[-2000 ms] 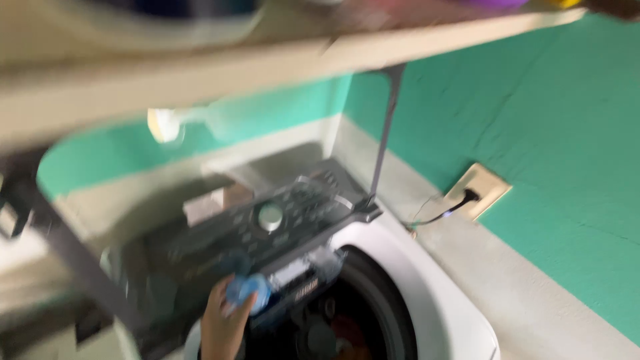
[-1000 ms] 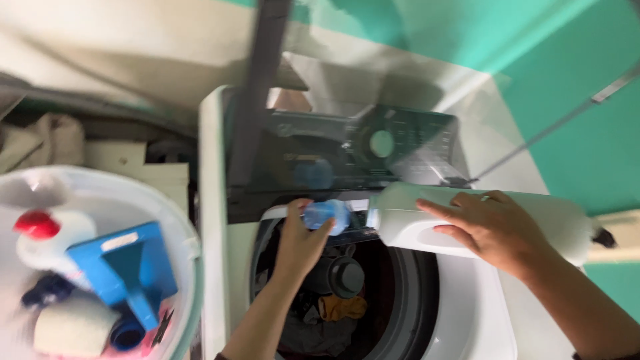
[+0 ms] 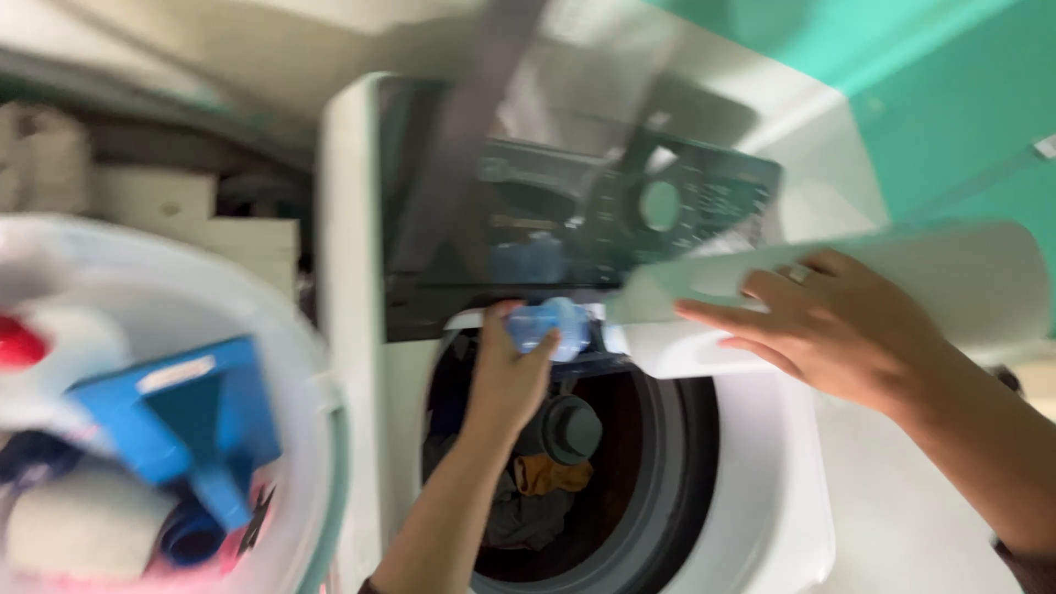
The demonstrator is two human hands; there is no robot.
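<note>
My left hand [image 3: 516,363] holds a translucent blue plastic cap [image 3: 551,328] between thumb and fingers, over the top edge of the washing machine's drum opening. Just right of the cap is the mouth of a large white plastic bottle [image 3: 949,280], which lies on its side in the air. My right hand [image 3: 833,330] grips the bottle from above, a ring on one finger. Below, the open drum [image 3: 610,511] of the top-loading washing machine [image 3: 767,495] holds grey cloth [image 3: 528,516] and an orange cloth [image 3: 551,474] around a grey agitator [image 3: 571,429]. Whether liquid flows is unclear.
Behind the drum is a dark control panel [image 3: 569,206] with a round knob [image 3: 660,206], crossed by a blurred grey bracket [image 3: 470,140]. At left stands a white plastic tub [image 3: 289,330] with a blue dustpan-like piece [image 3: 239,396], a red-capped bottle [image 3: 74,355] and other containers.
Two seconds ago only my left hand showed, with the cap near the panel. The white bottle and my right hand have since come into view. The view has swung to take in the tub.
</note>
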